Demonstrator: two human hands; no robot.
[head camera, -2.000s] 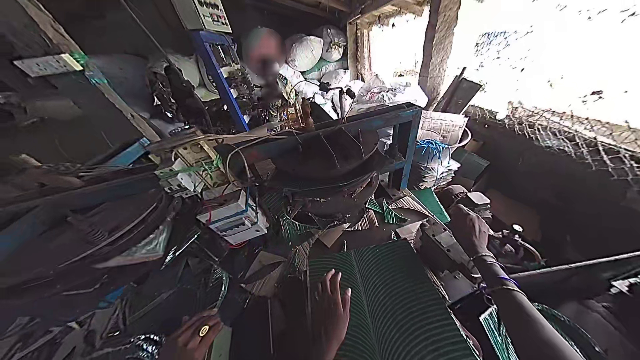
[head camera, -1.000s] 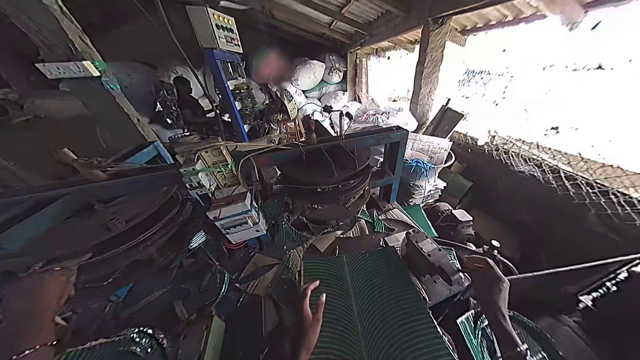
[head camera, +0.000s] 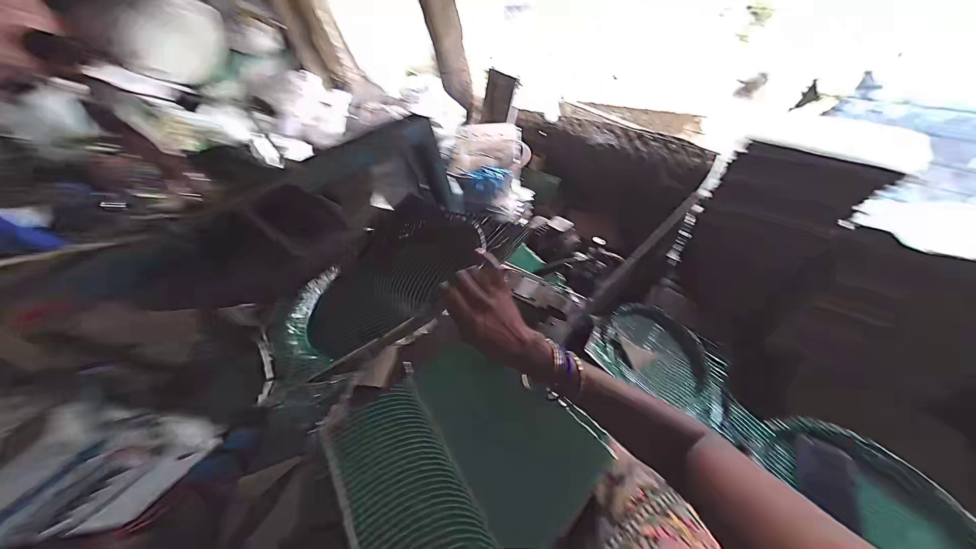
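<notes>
My right hand (head camera: 486, 314), with bangles at the wrist, reaches in from the lower right. Its curled fingers grip the right end of a dark ribbed sheet (head camera: 396, 278), tilted up beside the blue metal frame. Below the hand lies a green sheet (head camera: 412, 465), ribbed on its left part and smooth-looking on its right. Patterned cloth (head camera: 656, 507) shows by the forearm. My left hand is out of view. Blur hides fine detail of the fingertips.
A blue metal frame (head camera: 427, 164) crosses behind the sheet. Green coiled rings (head camera: 663, 351) lie at the right, near a long slanting bar (head camera: 648, 248). A pale box-like thing (head camera: 122, 488) is at lower left. Pale sacks (head camera: 171, 38) stand at the back left.
The view has swung right. My left hand has gone out of view. My right hand, formerly beside the metal block right of the green sheet, is now on a raised dark ribbed sheet.
</notes>
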